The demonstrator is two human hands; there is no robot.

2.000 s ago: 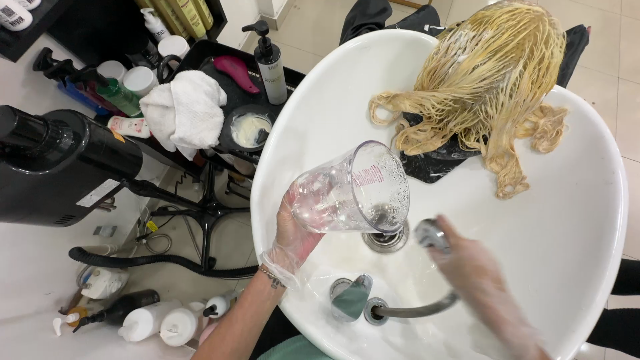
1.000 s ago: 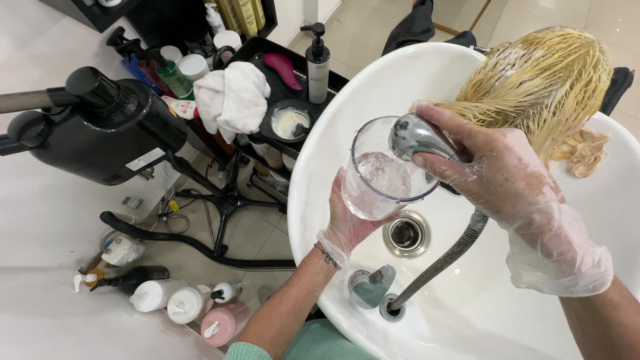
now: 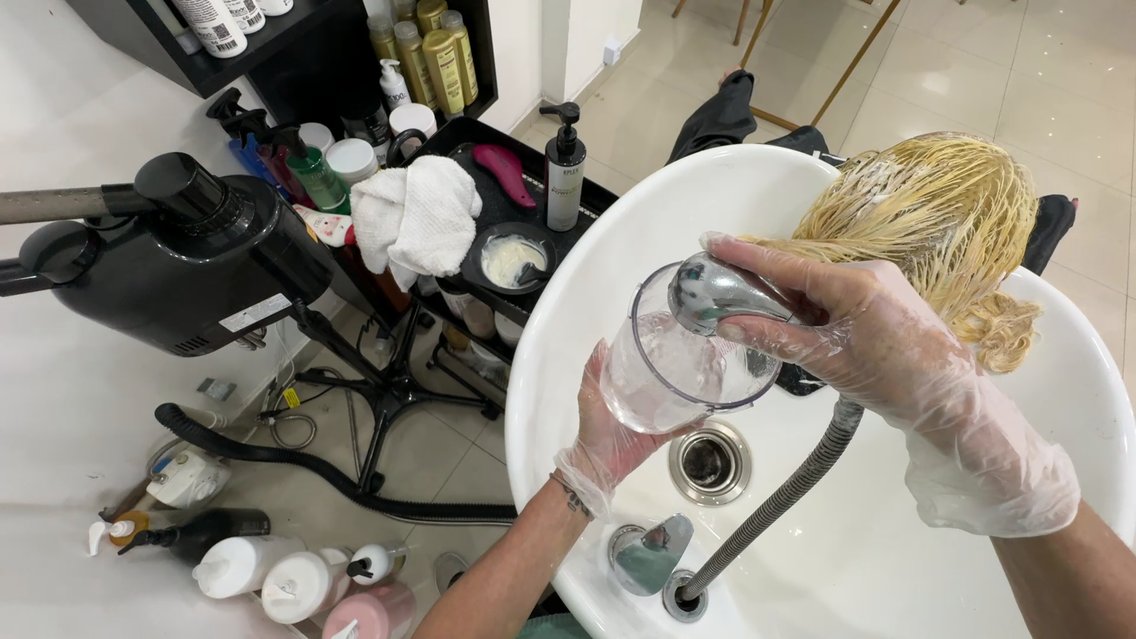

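Note:
My left hand [image 3: 612, 426], in a clear glove, holds a transparent plastic jug [image 3: 661, 373] tilted over the white shampoo basin [image 3: 781, 524]. Water lies in the jug. Gripped in my gloved right hand [image 3: 861, 328] is a chrome shower head [image 3: 728, 293], its face turned into the jug's mouth; a ribbed metal hose [image 3: 781, 497] runs from it down to the basin. The mixer tap [image 3: 650, 555] and drain [image 3: 710, 462] are below the jug. At the basin's far right rests a person's head with blond hair [image 3: 923, 213] coated in pale product.
Left of the basin stands a black trolley [image 3: 577, 253] with a white towel [image 3: 417, 213], a tinting bowl [image 3: 510, 260] of cream with a brush, and a pump bottle [image 3: 564, 173]. A black hair-processing machine [image 3: 204, 257] is farther left. Several bottles [image 3: 297, 581] stand lower left.
The shower head, apart from the jug two seconds ago, came up to the jug's mouth with my right hand. The jug, seemingly empty before, now has water in it.

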